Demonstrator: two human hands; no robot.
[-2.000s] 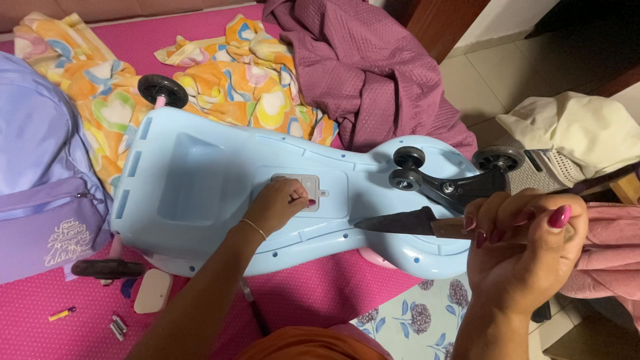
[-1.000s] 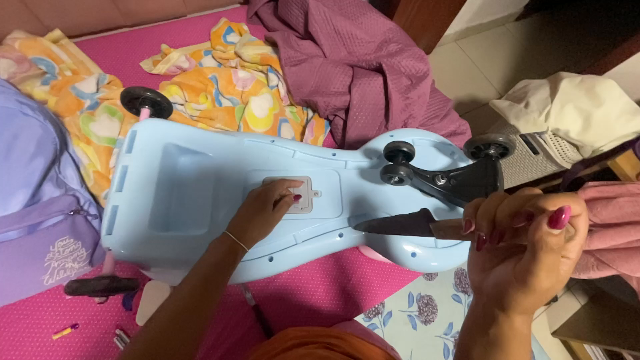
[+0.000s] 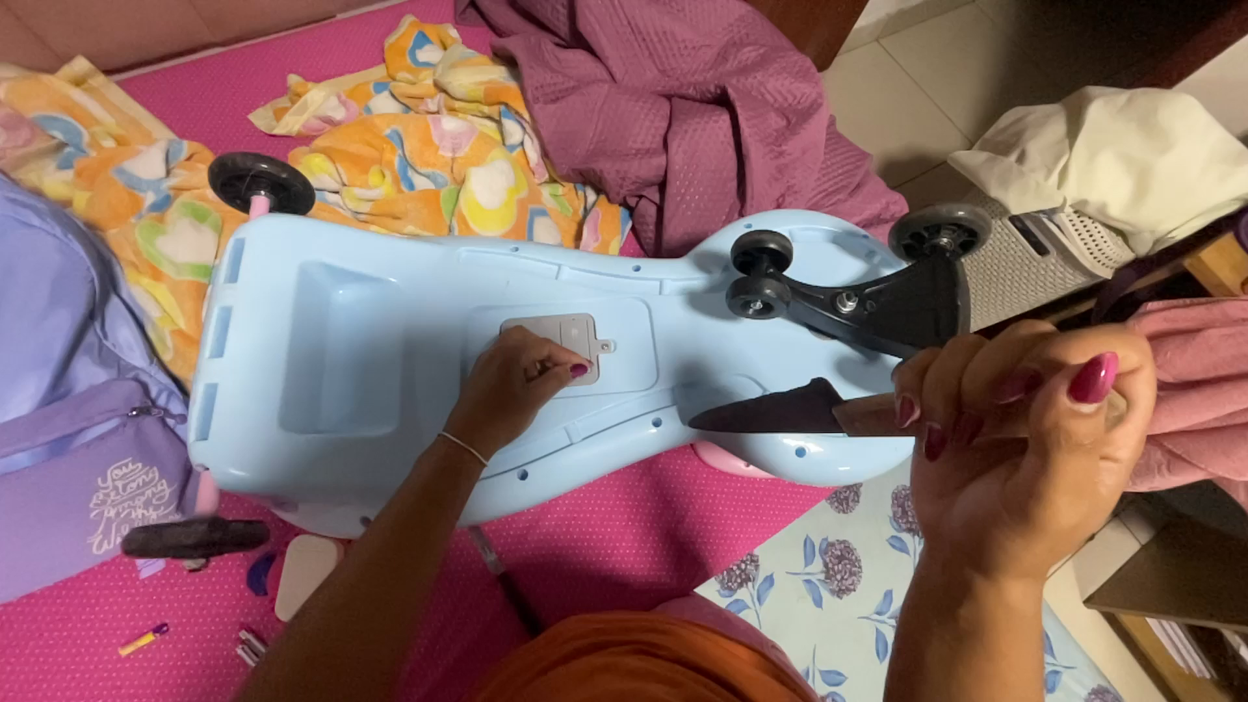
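A light-blue plastic ride-on toy car (image 3: 439, 283) lies upside down on a pink bed cover, its black wheels facing up. My left hand (image 3: 517, 380) rests with curled fingers at the grey battery cover (image 3: 565, 341) in the middle of the underside; whether it pinches anything there is hidden. My right hand (image 3: 1024, 429) holds a knife (image 3: 770, 409) by its wooden handle, the dark blade pointing left above the toy's narrower end. Just behind that blade is the black steering bracket with its wheels (image 3: 858, 302).
A patterned orange towel (image 3: 439, 146) and a mauve quilted cover (image 3: 682, 107) lie behind the toy. At left is a purple backpack (image 3: 88, 429). A grey plastic basket (image 3: 1014, 253) with white cloth stands at right. Batteries (image 3: 251, 646) lie on the pink bed cover (image 3: 624, 536).
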